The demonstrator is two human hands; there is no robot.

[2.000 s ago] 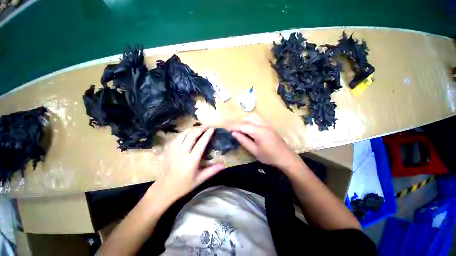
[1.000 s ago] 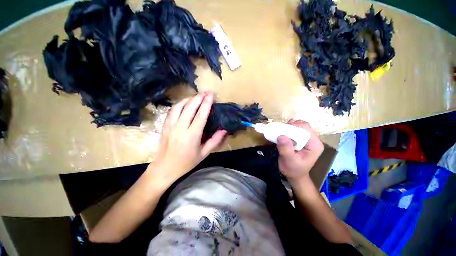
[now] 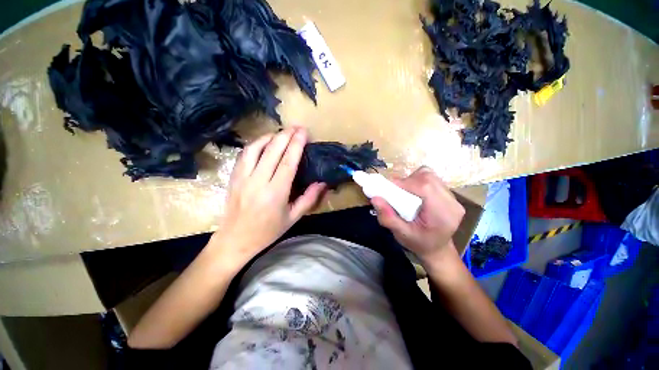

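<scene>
A bunched black part (image 3: 329, 163) lies on the tan bench top near its front edge. My left hand (image 3: 269, 189) presses on its left end, fingers over it and thumb at its near side. My right hand (image 3: 426, 211) grips a white glue bottle (image 3: 390, 195) with its blue nozzle pointing left at the black part. Whether the nozzle touches the part is hard to tell. A heap of larger black cape parts (image 3: 181, 72) lies at the left. A heap of spiky black trim parts (image 3: 480, 69) lies at the right.
A white strip with dark printing (image 3: 323, 58) lies beside the left heap. A yellow clip (image 3: 549, 92) is at the right heap's edge. Below the bench are an open carton (image 3: 54, 285), a blue bin (image 3: 519, 224) with black parts, and a red stool (image 3: 567, 194).
My right hand has picked up the glue bottle from the bench and brought its nozzle to the black part, lately moving slightly left. My left hand stays on the part. The view has shifted.
</scene>
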